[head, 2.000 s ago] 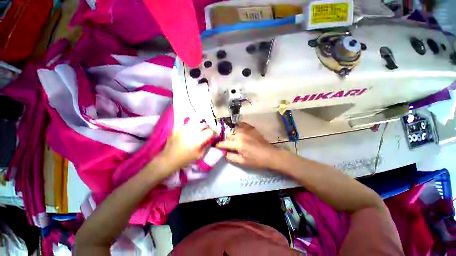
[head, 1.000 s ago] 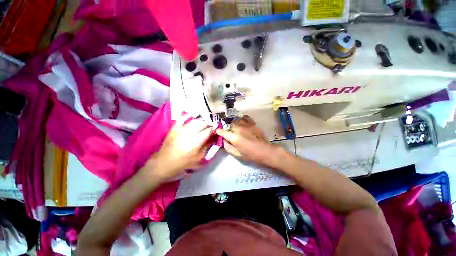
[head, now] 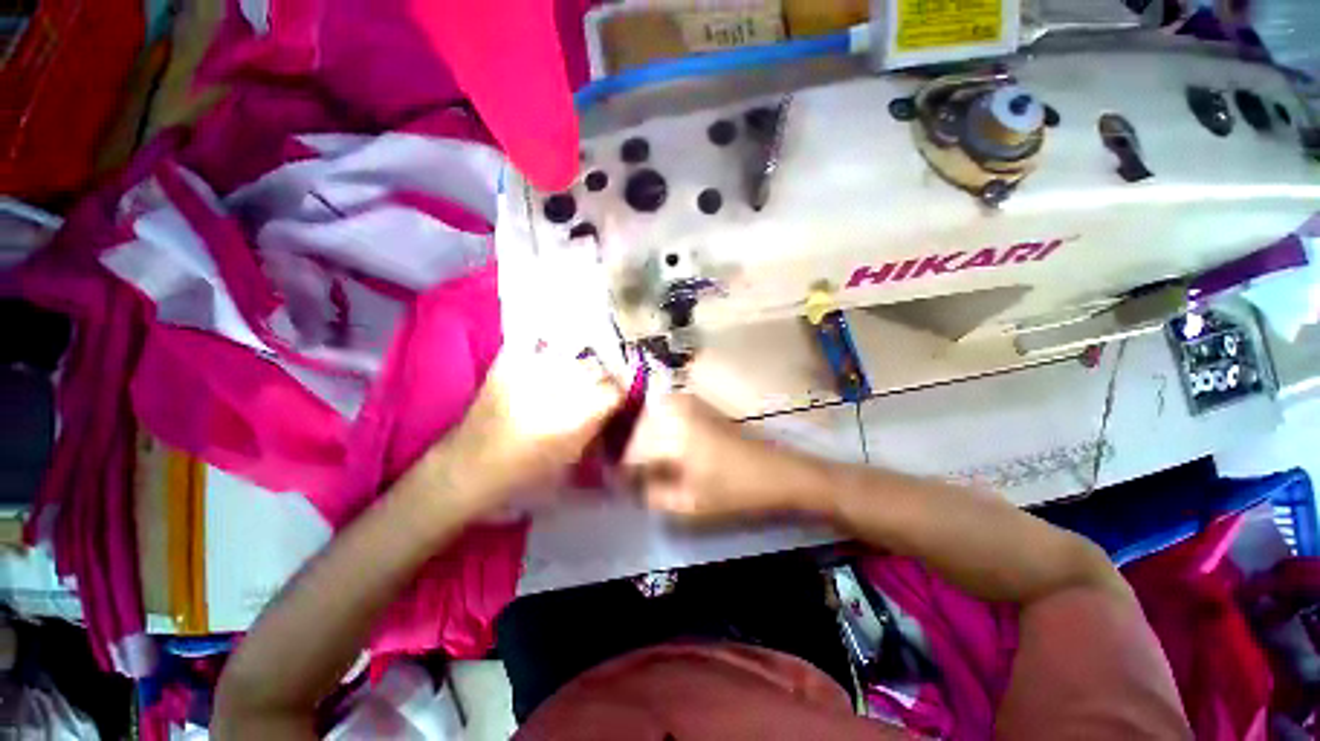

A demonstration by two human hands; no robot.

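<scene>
The magenta-pink and white garment (head: 420, 391) lies bunched left of the needle and hangs over the table's front edge. A dark magenta part of it runs from the presser foot (head: 669, 352) down between my hands. My left hand (head: 543, 413) is bright and blurred, on the fabric just left of the needle area, with its fingers at the magenta edge. My right hand (head: 692, 460) is blurred, just below and right of the presser foot, with its fingertips closed on the dark magenta part. The needle tip cannot be made out.
The cream-white HIKARI machine head (head: 854, 188) spans the back. Blue-handled snips (head: 840, 355) lie under its arm. A pink pouch (head: 507, 87) hangs at its left end. Cut strips (head: 87, 463) hang at the left edge. A blue basket (head: 1281, 507) stands lower right; a control panel (head: 1216, 362) is at right.
My right hand has moved down, away from the presser foot, and more dark magenta fabric shows between my hands. My left hand stays near the same place. The garment's folds at left have shifted.
</scene>
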